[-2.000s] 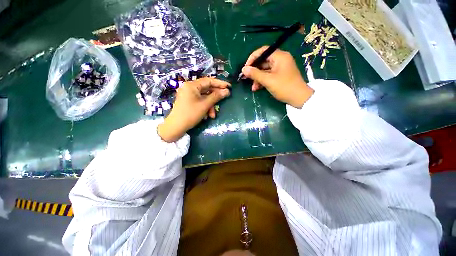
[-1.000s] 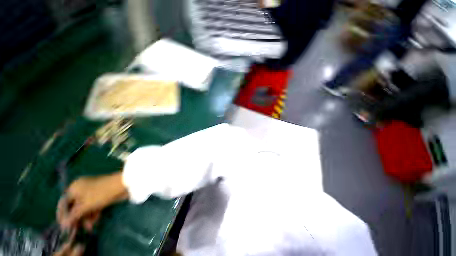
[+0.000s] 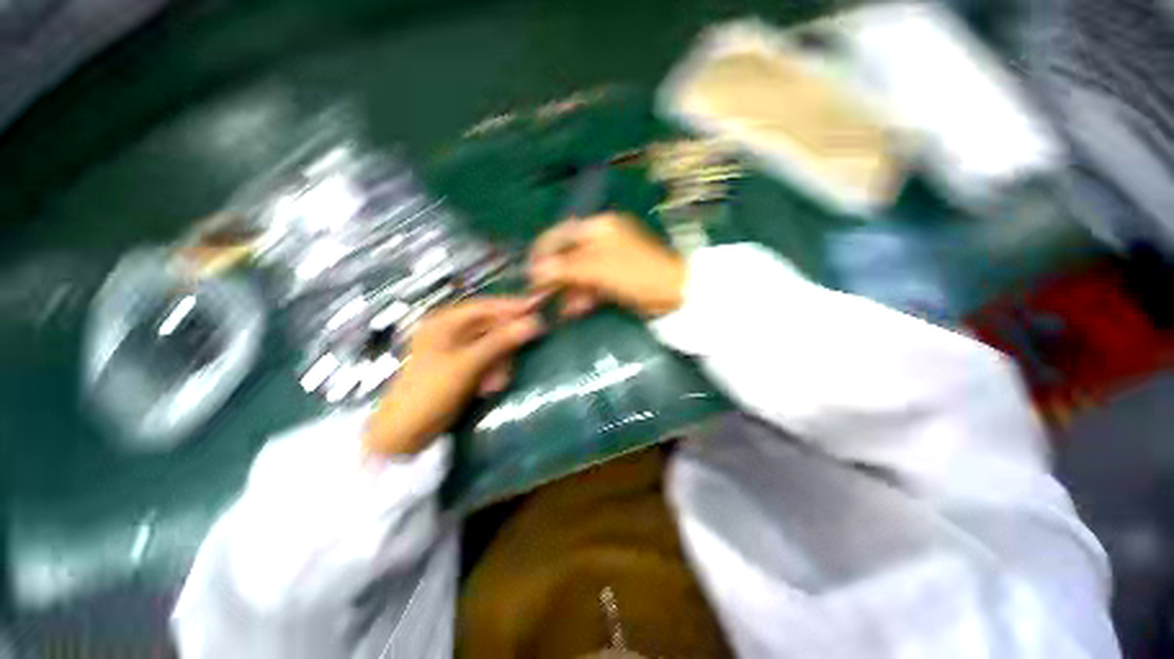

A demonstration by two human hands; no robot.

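Note:
The picture is blurred. My right hand (image 3: 605, 264) is closed around dark tweezers (image 3: 586, 191), whose rear end sticks up beyond the fingers. My left hand (image 3: 451, 367) is beside it, thumb and fingers pinched together, with its fingertips close to those of my right hand. Whatever lies between the fingertips is too small and blurred to tell. A clear bag of dark and white square components (image 3: 341, 213) lies beyond my left hand, with loose parts at its near end. Pale strips (image 3: 695, 174) lie in a loose pile beyond my right hand.
A white box of tan strips (image 3: 785, 116) is at the upper right, with a plain white box or lid (image 3: 953, 103) beside it. A small rounded clear bag (image 3: 174, 341) with dark parts is at the left. The green bench's front edge runs below my hands.
The head view swung right, showing the floor and people, and has swung back to the bench. My hands are again together in front of me, and my right hand still has the tweezers.

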